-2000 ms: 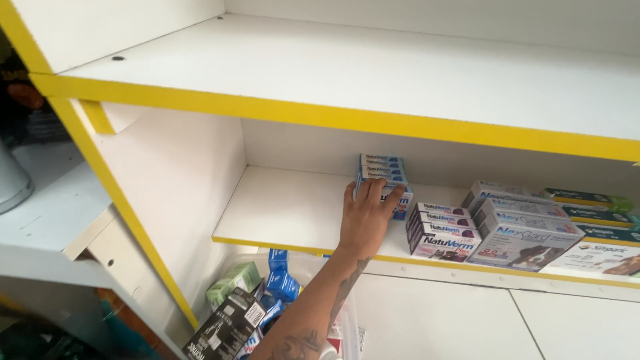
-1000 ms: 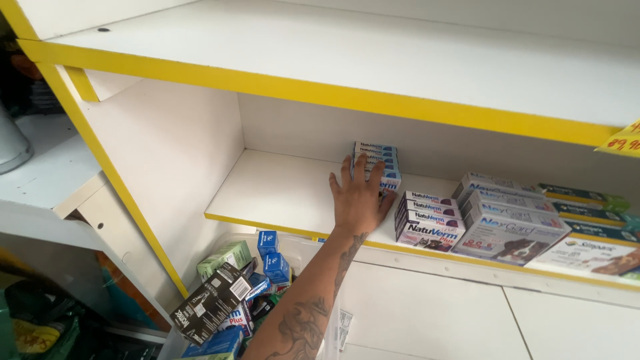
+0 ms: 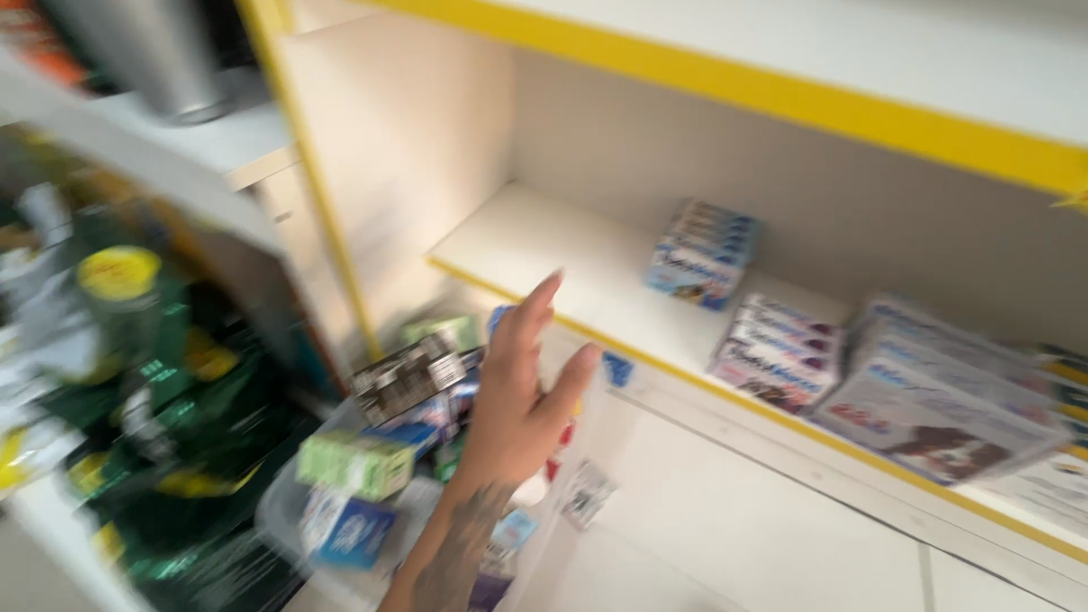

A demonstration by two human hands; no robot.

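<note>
My left hand [image 3: 518, 399], with a tattooed forearm, reaches over a clear plastic bin [image 3: 276, 510], its fingers and thumb apart and holding nothing. The bin holds a black carton [image 3: 408, 378], a pale green carton [image 3: 355, 466], a blue and white carton [image 3: 350, 531] and other small packs. On the lower shelf [image 3: 561, 246], a row of light blue NatuVerm boxes [image 3: 701, 255] stands beyond my hand, not touched by it. Beside it are white and purple NatuVerm boxes [image 3: 778, 353] and larger cartons with a dog picture [image 3: 943, 425]. My right hand is out of view.
A yellow-edged upper shelf [image 3: 765, 85] overhangs the boxes. At left, a blurred grey metal object [image 3: 174, 64] rests on a white surface, above dark green and yellow packages [image 3: 187, 408]. A small printed packet [image 3: 586, 495] lies beside the bin, on or over the tiled floor [image 3: 722, 510].
My left hand has left the light blue boxes and moved back over the bin. The boxes stay on the shelf. The view has swung down and left.
</note>
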